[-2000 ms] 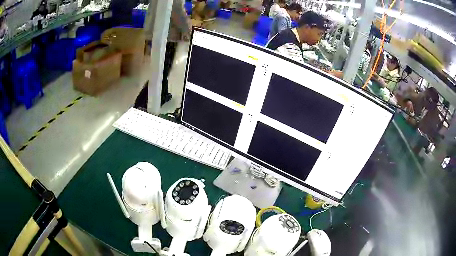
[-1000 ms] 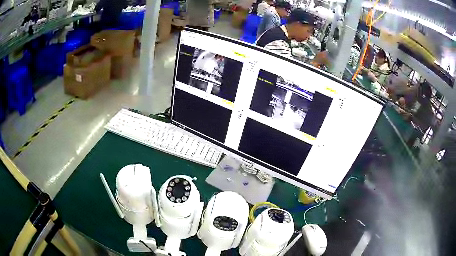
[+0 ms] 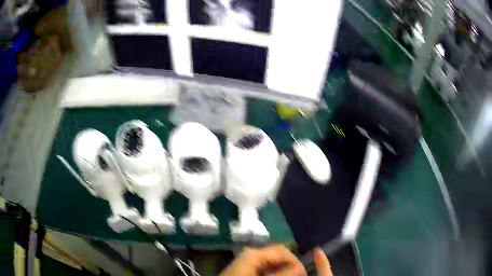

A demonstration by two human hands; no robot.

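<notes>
Several white Wi-Fi cameras stand upright in a row on the green mat: the leftmost (image 3: 91, 156), the second (image 3: 148, 170), the third (image 3: 195, 143) and the rightmost (image 3: 249, 175). Thin black and white leads (image 3: 162, 247) hang over the bench edge below them. My left hand (image 3: 264, 262) is at the bottom edge, below the rightmost camera, blurred and cut off, its fingers bent. What seems to be a finger of my right hand (image 3: 322, 263) shows just right of it. Something dark and blurred lies between them; whether it is held cannot be told.
The monitor (image 3: 307, 48) stands behind, with two upper panes live. The keyboard (image 3: 118, 91), a shiny clear bag (image 3: 207, 108) and a yellow roll (image 3: 286, 111) lie below it. The white mouse (image 3: 313, 160) is on the black pad (image 3: 307, 210). A bulky black device (image 3: 383, 105) stands right.
The view has tilted down and turned right. The hand and finger have come into view at the bottom. The leftmost camera's head has turned, showing its dark face. Two panes have gone live.
</notes>
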